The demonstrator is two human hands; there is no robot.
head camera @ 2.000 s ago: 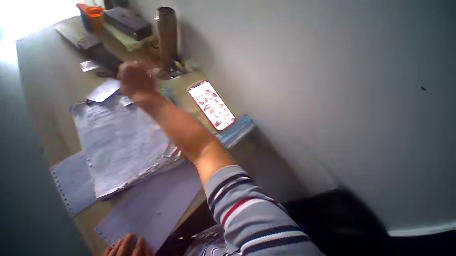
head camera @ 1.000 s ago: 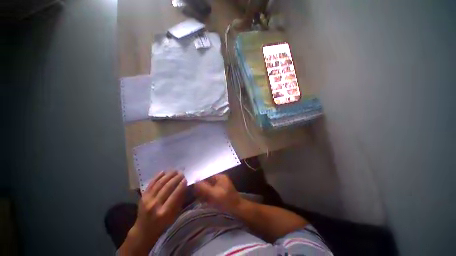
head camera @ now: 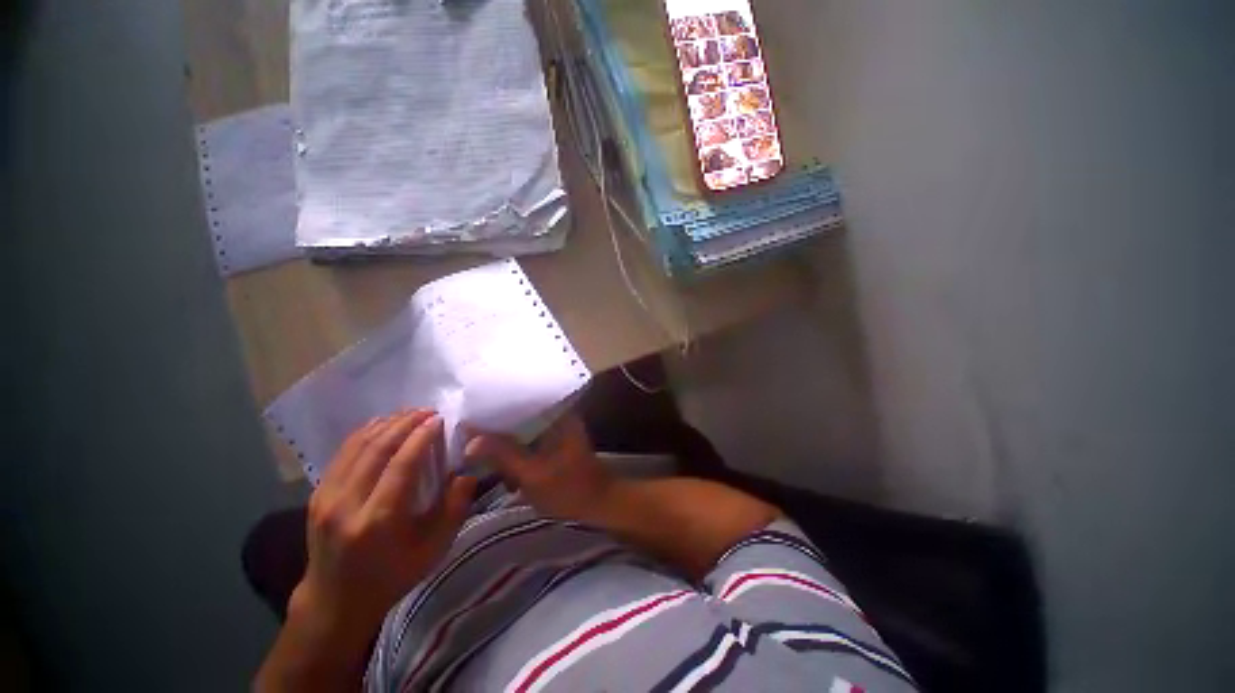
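A white multi-part form (head camera: 501, 339) with punched holes along both short edges lies at the desk's front edge, its middle buckled upward. My left hand (head camera: 386, 501) is on the form's near edge, fingers over the paper and gripping it. My right hand (head camera: 535, 467) is beside it at the same near edge, with the thumb and fingers at the paper; its fingertips are partly hidden under the sheet. No pen shows in either hand.
A clipboard pad of ruled sheets (head camera: 427, 129) with a crumpled lower edge lies beyond the form. Another punched sheet (head camera: 248, 190) sticks out at its left. At right, a bright phone (head camera: 729, 102) lies on a stack of forms (head camera: 765, 224). A white cable (head camera: 616, 237) hangs over the edge.
The form, flat a second ago, is now buckled and drawn up between both hands. My right hand has moved onto its near edge. The view has shifted nearer the desk's front.
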